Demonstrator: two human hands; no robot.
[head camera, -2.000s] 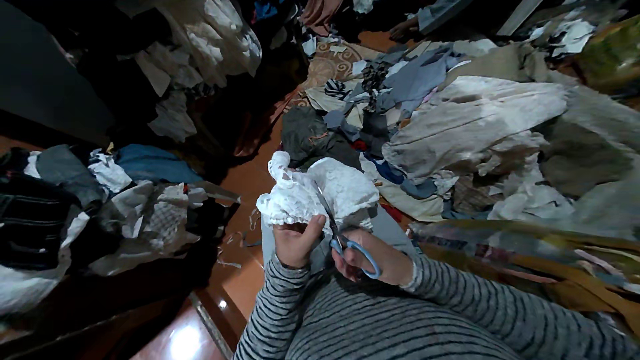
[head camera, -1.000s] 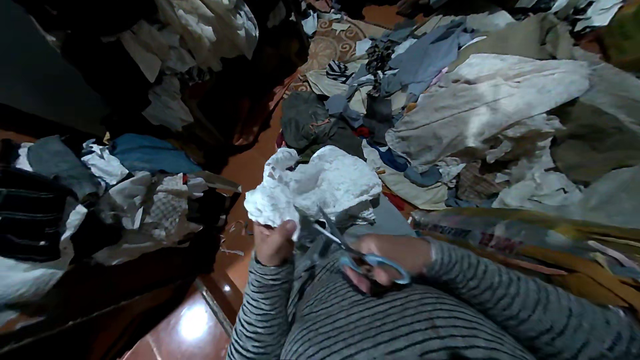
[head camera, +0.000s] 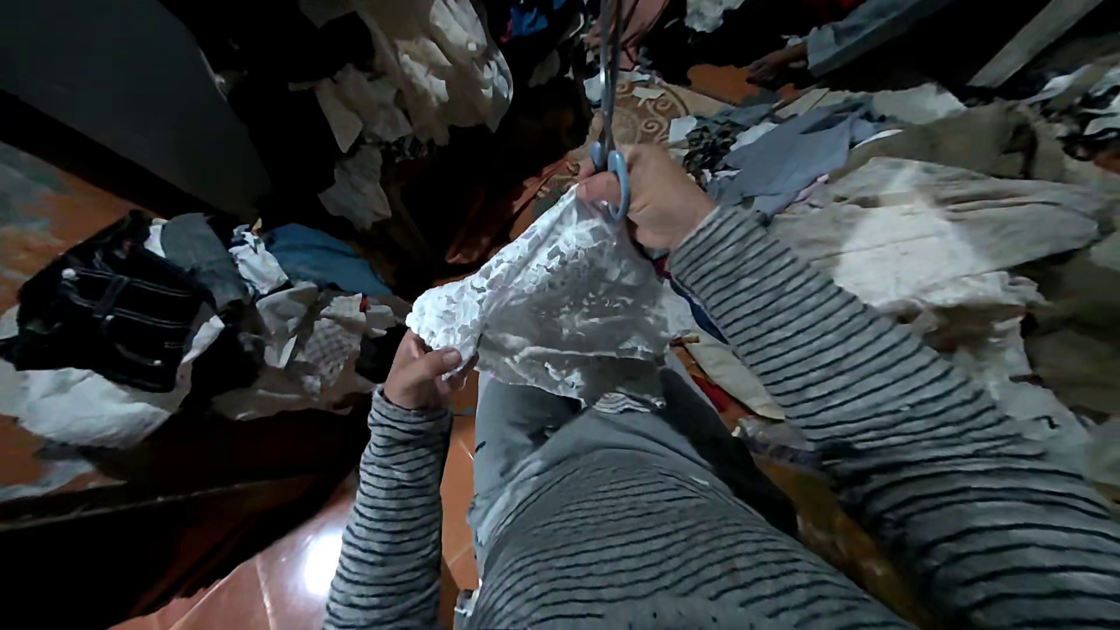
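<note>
A piece of white lace fabric (head camera: 569, 306) hangs spread between my two hands, above my lap. My left hand (head camera: 424, 367) pinches its lower left corner between thumb and fingers. Higher up and to the right, my right hand (head camera: 652, 197) grips the fabric's top corner. The same hand holds a pair of scissors with light blue handles (head camera: 619, 179), their metal blades pointing up, away from me. Whether the blades are fully closed is hard to tell.
Cloth scraps and garments lie heaped at the right, including a pale beige cloth (head camera: 927, 219) and a grey-blue cloth (head camera: 796, 153). Black garment with white stitching (head camera: 114, 306) tops a pile at the left. Another person's hand (head camera: 779, 63) shows at the upper right.
The white fabric was bunched up before and is now stretched out. My right hand has moved up and away from me with the scissors, and my hands are farther apart.
</note>
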